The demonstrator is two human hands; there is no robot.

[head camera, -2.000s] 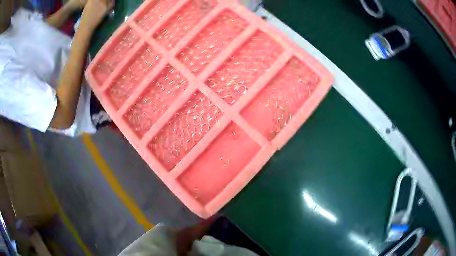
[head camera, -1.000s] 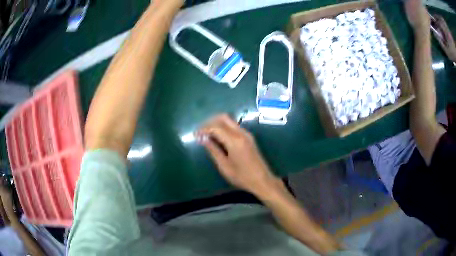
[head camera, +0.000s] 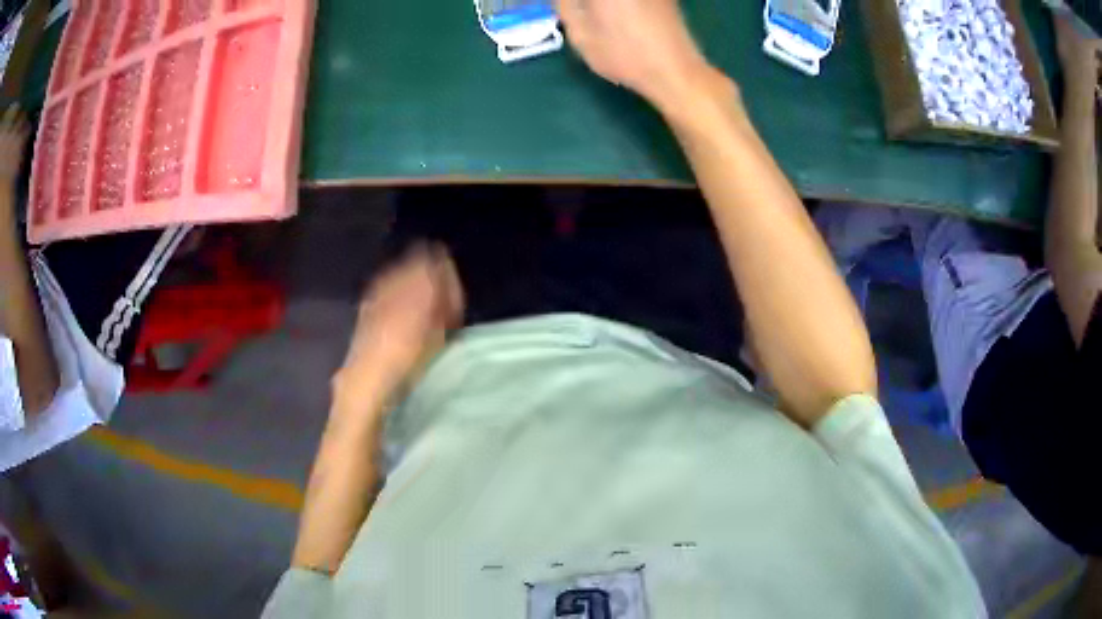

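My right hand (head camera: 628, 42) is at the top edge of the picture, over the green bench. Its fingertips are beside a loop unit with a blue band (head camera: 520, 27); whether they grip anything cannot be told. My left hand (head camera: 413, 300) is blurred, in front of the bench's near edge and close to my shirt; its fingers are not clear. A second loop unit (head camera: 800, 30) lies to the right, its white tab end toward me. The upper parts of both units are cut off by the picture's edge.
The pink compartment tray (head camera: 288, 115) of tiny parts overhangs the bench's near edge at left. The cardboard box (head camera: 900, 73) of white fittings (head camera: 967, 67) stands at right. Other people's arms show at both sides. A red object (head camera: 206, 327) is below the tray.
The view has tipped down toward my body. My left arm has drawn back from the far side of the bench to below its near edge. My right hand is now beside a loop unit.
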